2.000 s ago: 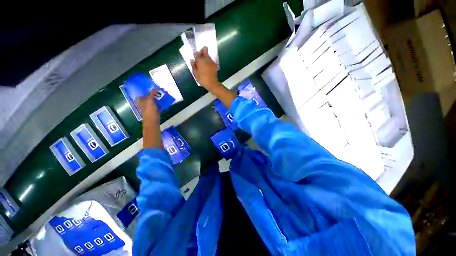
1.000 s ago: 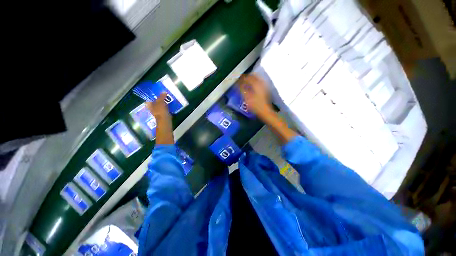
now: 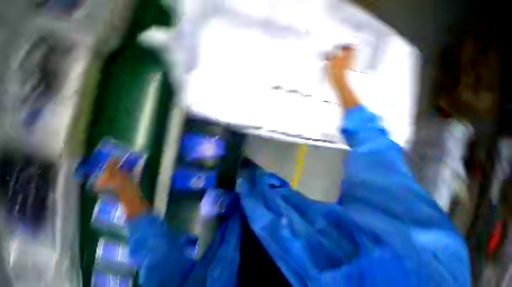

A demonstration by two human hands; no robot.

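Observation:
The view is blurred. My left hand (image 3: 115, 178) is over the green belt, closed on blue printed cards (image 3: 101, 158). My right hand (image 3: 342, 60) is over the large white carton (image 3: 224, 84), its fingers bent among the white boxes; whether it grips one cannot be told. Boxes with blue faces (image 3: 112, 250) lie in a row on the belt below my left hand. Loose blue printed cards (image 3: 194, 179) lie on the dark side ledge between the rail and my smock.
The green conveyor belt (image 3: 120, 95) runs up the left side, with a pale metal rail (image 3: 168, 162) beside it. Blurred grey-white bins (image 3: 39, 84) stand beyond the belt. Grey floor with a yellow line (image 3: 299, 162) shows below the carton. Dark clutter is at the far right.
The view has swung right, towards the carton. My right hand has moved from the blue cards on the ledge to the carton. My left hand stays over the belt with blue cards.

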